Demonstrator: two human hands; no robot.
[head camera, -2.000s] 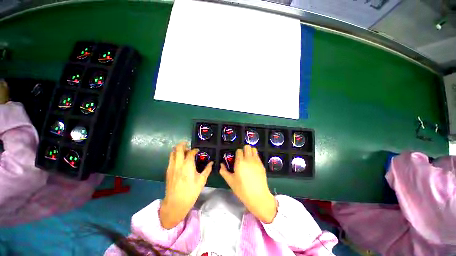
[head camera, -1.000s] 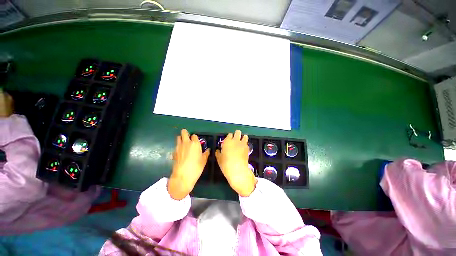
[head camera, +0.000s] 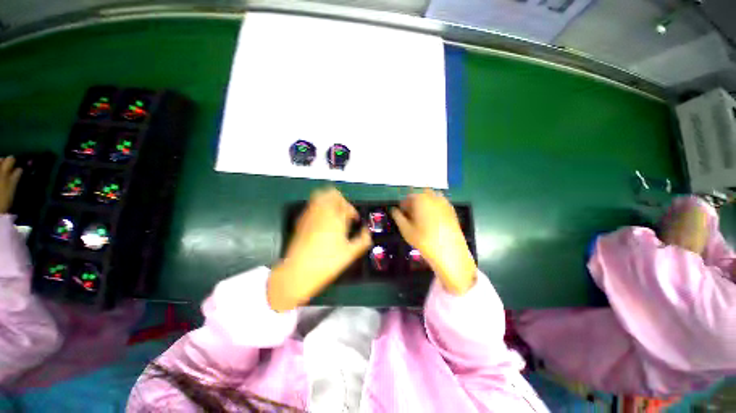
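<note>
Two round black smartwatch units with lit screens lie side by side on the white sheet (head camera: 339, 81), near its near edge: one on the left (head camera: 303, 152) and one on the right (head camera: 339, 156). The black compartment tray (head camera: 466, 222) lies just below the sheet, partly covered by both hands. Lit units show in it between the hands, one in the far row (head camera: 378, 223) and one in the near row (head camera: 379, 257). My left hand (head camera: 321, 242) is blurred over the tray's left part. My right hand (head camera: 436, 238) is blurred over its right part. Their fingertips and any hold are unclear.
Stacked black trays (head camera: 149, 193) with lit units stand at the left. A blue strip (head camera: 456, 113) shows at the sheet's right side. Thin looped pieces (head camera: 652, 184) and a grey-white vented box (head camera: 714, 137) are at the far right. Workers in pink smocks sit at both sides.
Two units now lie on the white sheet, which was bare before. Both hands are over the tray, with my right hand further right along it. The camera view has shifted.
</note>
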